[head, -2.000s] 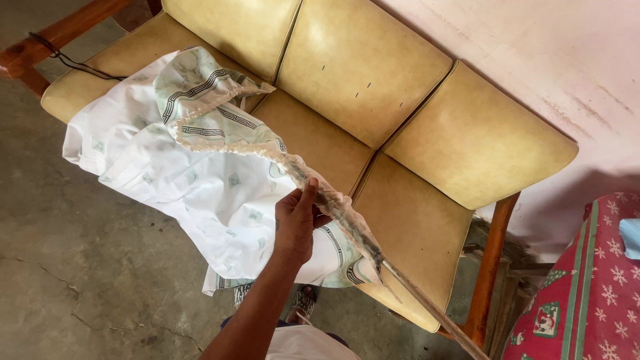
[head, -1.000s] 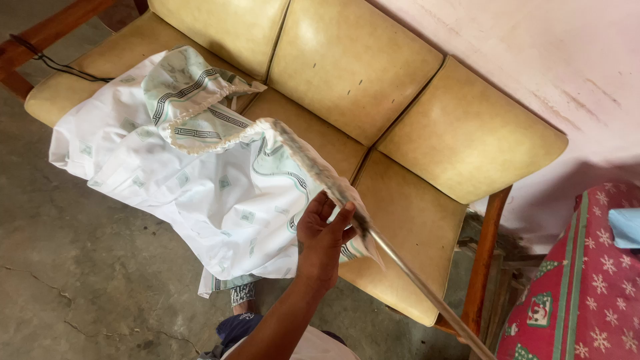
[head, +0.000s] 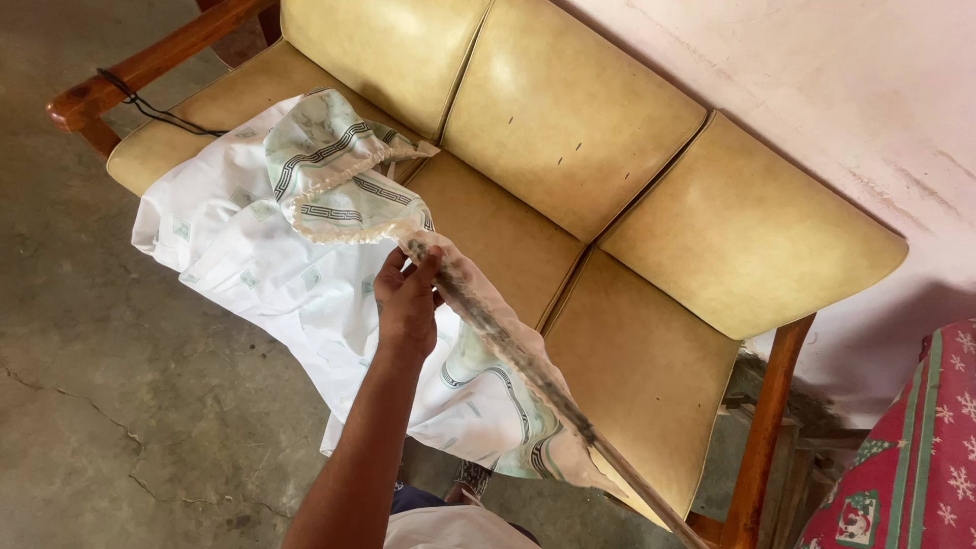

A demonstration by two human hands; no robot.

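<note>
My left hand (head: 410, 293) pinches the gathered edge of a white and pale green curtain (head: 335, 305) at the tip of a long wooden rod (head: 648, 492). The rod lies inside the curtain's thin hem sleeve and shows darkly through it. Its bare lower part slants down to the bottom right edge of the view. Beyond my fingers, the ruffled hem curls to the upper left. The rest of the cloth spreads over the sofa seat and hangs over its front edge. My right hand is out of view.
A yellow cushioned sofa (head: 579, 130) with wooden armrests (head: 160, 61) stands against a pink wall (head: 839, 91). A black cord (head: 164, 114) loops over the left armrest. At the lower right is a red snowflake-patterned cloth (head: 892, 457). The concrete floor (head: 99, 366) is cracked.
My left hand has moved up and left along the sleeve to the rod's tip. The curtain's free end by the rod now sits lower and farther right than a second ago.
</note>
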